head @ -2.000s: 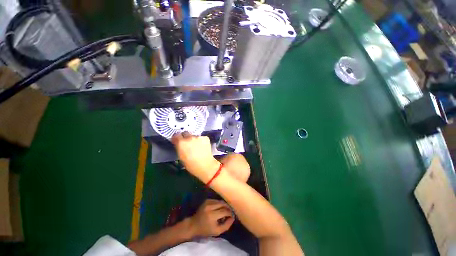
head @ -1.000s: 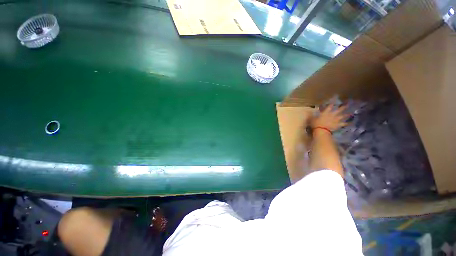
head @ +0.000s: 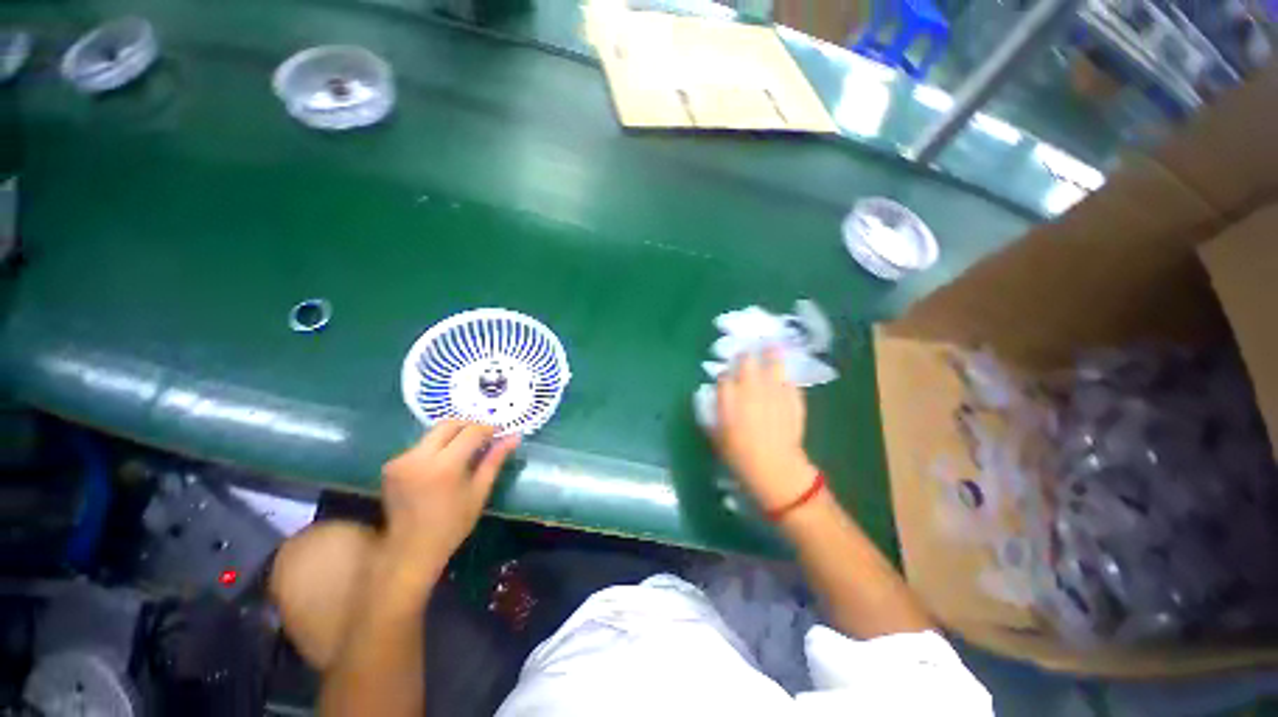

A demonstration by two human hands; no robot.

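Observation:
A white round grille housing (head: 491,376) lies open side up on the green belt in front of me, with a dark centre hub. My left hand (head: 446,483) pinches its near rim between thumb and fingers. My right hand (head: 764,420), with a red band at the wrist, is over the belt to the right of the grille. It holds translucent whitish fan blades (head: 768,339), blurred and overlapping, so their number cannot be told. The two hands are apart and the blades do not touch the grille.
An open carton (head: 918,490) of translucent blades stands at the right. Other grilles lie on the belt, at far left (head: 337,87) and far right (head: 890,238). A small ring (head: 310,315) lies left of the grille. A cardboard sheet (head: 715,77) is at the far side. A red light (head: 229,576) shows lower left.
My right hand has come out of the carton and moved left over the belt with blades in it. My left hand and the white grille have come into view on the belt.

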